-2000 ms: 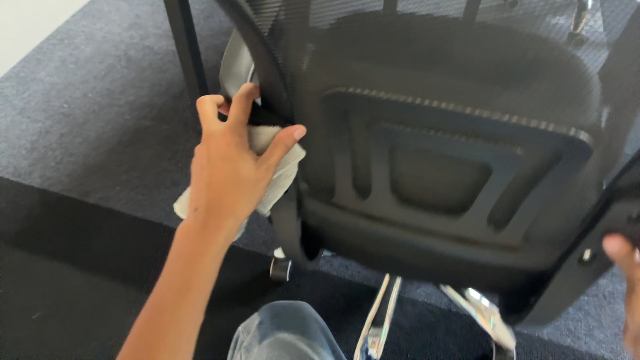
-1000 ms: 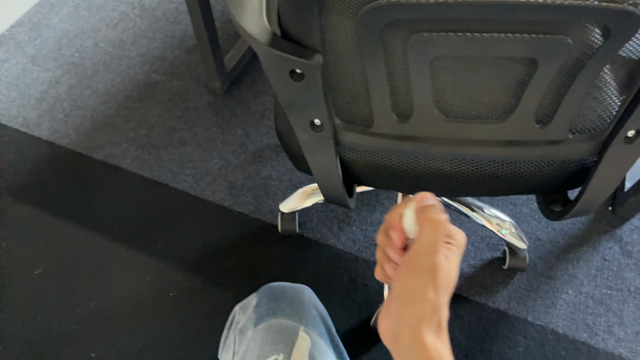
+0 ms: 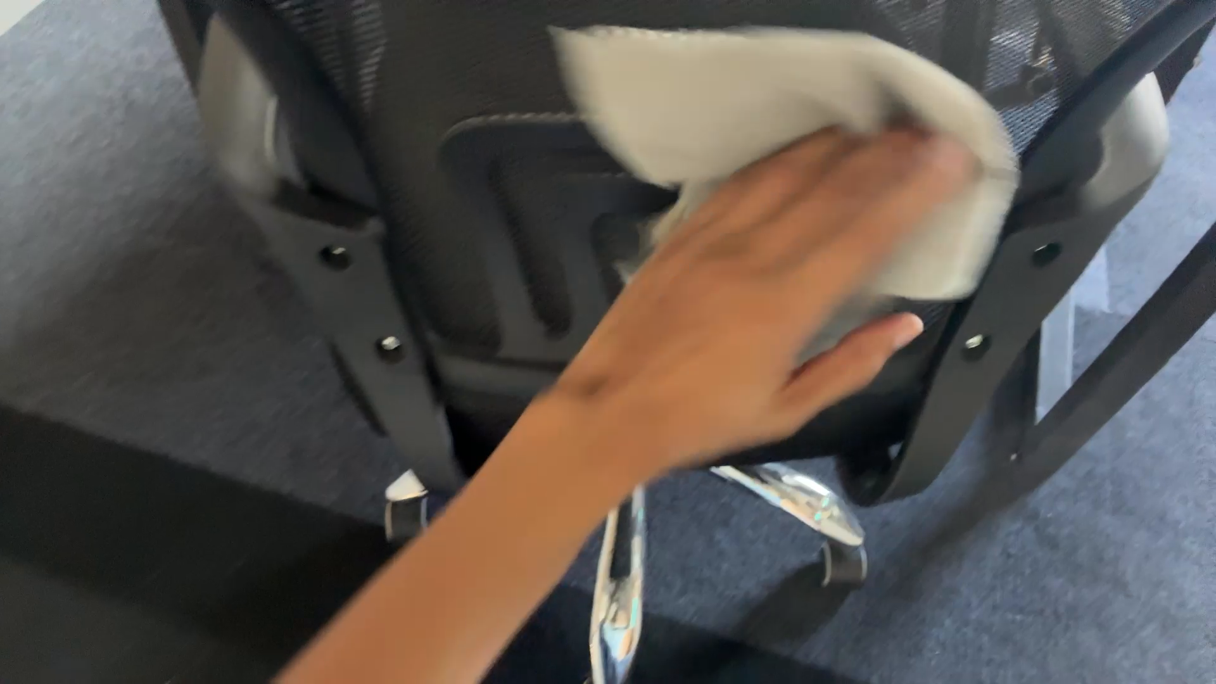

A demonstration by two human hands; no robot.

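Observation:
My left hand (image 3: 750, 294) reaches in from the lower left, palm down, with a whitish cloth (image 3: 703, 85) under its fingers. The cloth is spread over the upper right part of the black backrest (image 3: 532, 247) of an office chair, and one corner sticks out to the left of the fingers. Hand and cloth are blurred, and they hide much of the frame of the lumbar panel. My thumb points right, apart from the fingers. My right hand is out of view.
Curved black armrest brackets (image 3: 356, 294) flank the backrest. Below are chromed base legs (image 3: 617, 589) and casters (image 3: 844, 562) on dark carpet. A black metal frame leg (image 3: 1121, 370) stands at the right.
Two seconds ago my left hand held the cloth by the left armrest; now both are over the backrest. My right hand, then at the right edge, is out of view. The chair fills more of the view.

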